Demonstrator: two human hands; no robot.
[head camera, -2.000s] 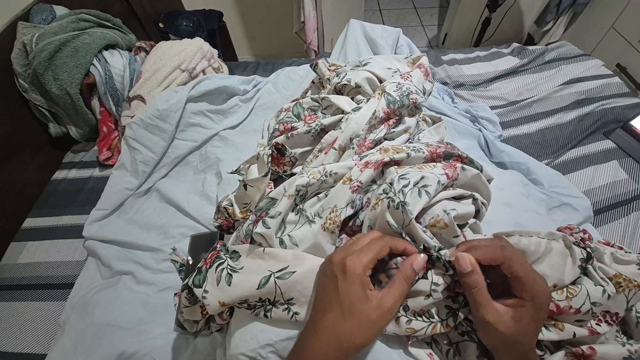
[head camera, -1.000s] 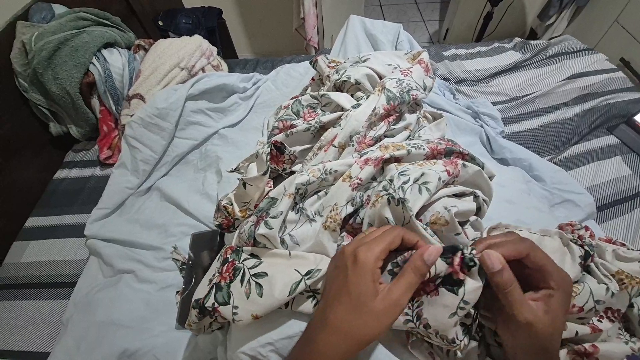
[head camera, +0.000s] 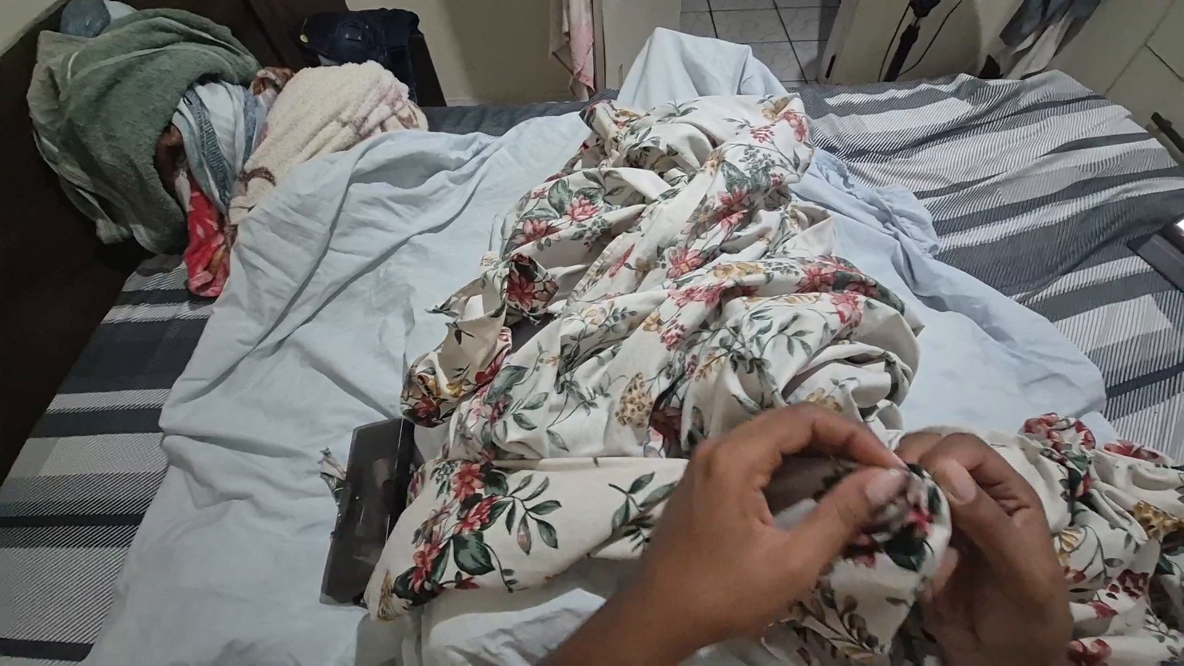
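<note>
White floral-print fabric lies bunched over a pale blue sheet on the bed and runs on to the lower right. My left hand pinches a gathered edge of it between thumb and index finger. Right beside it, my right hand grips the same edge, its thumb at the fold. Whether anything small is held between the fingertips cannot be seen. A dark, translucent flat box sits partly under the fabric at the lower left, with a small scrap of fabric at its far side.
Green and cream towels and other cloths are heaped at the upper left by a dark headboard. A striped grey bedspread covers the bed. Dark folded clothing is beyond the far edge. A dark object lies at the right edge.
Both hands have shifted to the right along the fabric edge, still pinching it. More of the dark box shows than two seconds ago.
</note>
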